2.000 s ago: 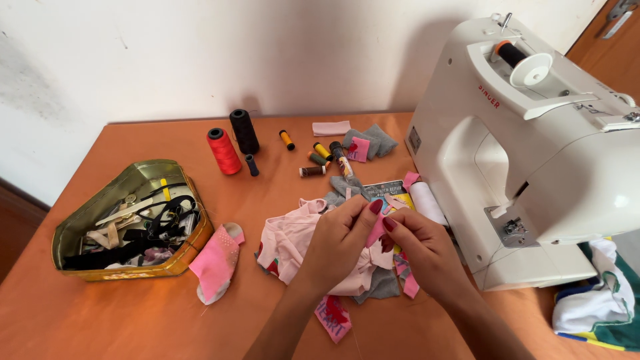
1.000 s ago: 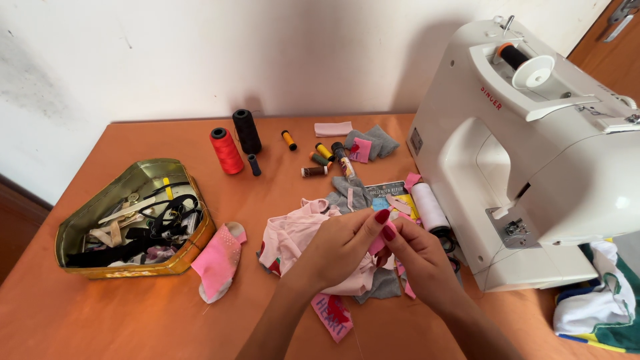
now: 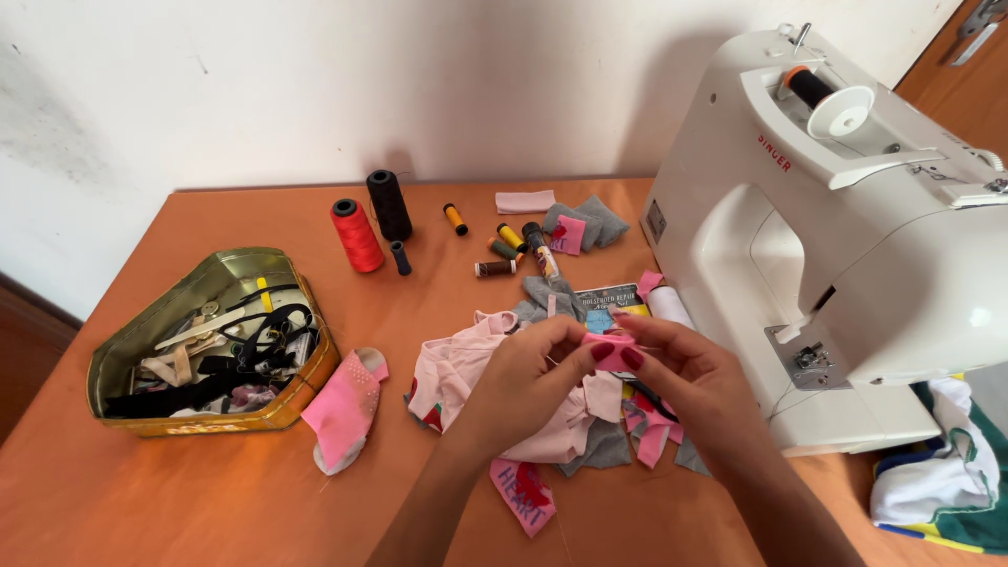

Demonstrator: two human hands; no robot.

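Observation:
A small piece of pink fabric (image 3: 611,352) is pinched between both hands, above a heap of cloth. My left hand (image 3: 524,386) grips its left side with thumb and fingers; my right hand (image 3: 689,374) grips its right side. Under and beside them lie a pale pink garment (image 3: 465,354), grey fabric scraps (image 3: 602,450), a needle set card (image 3: 610,298) and a white thread spool (image 3: 669,305). A dark-handled tool, partly hidden, lies beneath my right hand. A pink scrap with lettering (image 3: 524,494) rests nearer the front.
A Singer sewing machine (image 3: 835,220) stands at right, colourful cloth (image 3: 937,480) beside it. At left are an open metal tin (image 3: 315,378) of notions and a pink sock (image 3: 346,409). Red (image 3: 358,236) and black (image 3: 389,206) thread cones stand behind; small spools (image 3: 495,268) lie near folded scraps (image 3: 587,220).
Both hands have shifted slightly, and the pink piece between them is now held more level and spread sideways. The things on the table have stayed in place.

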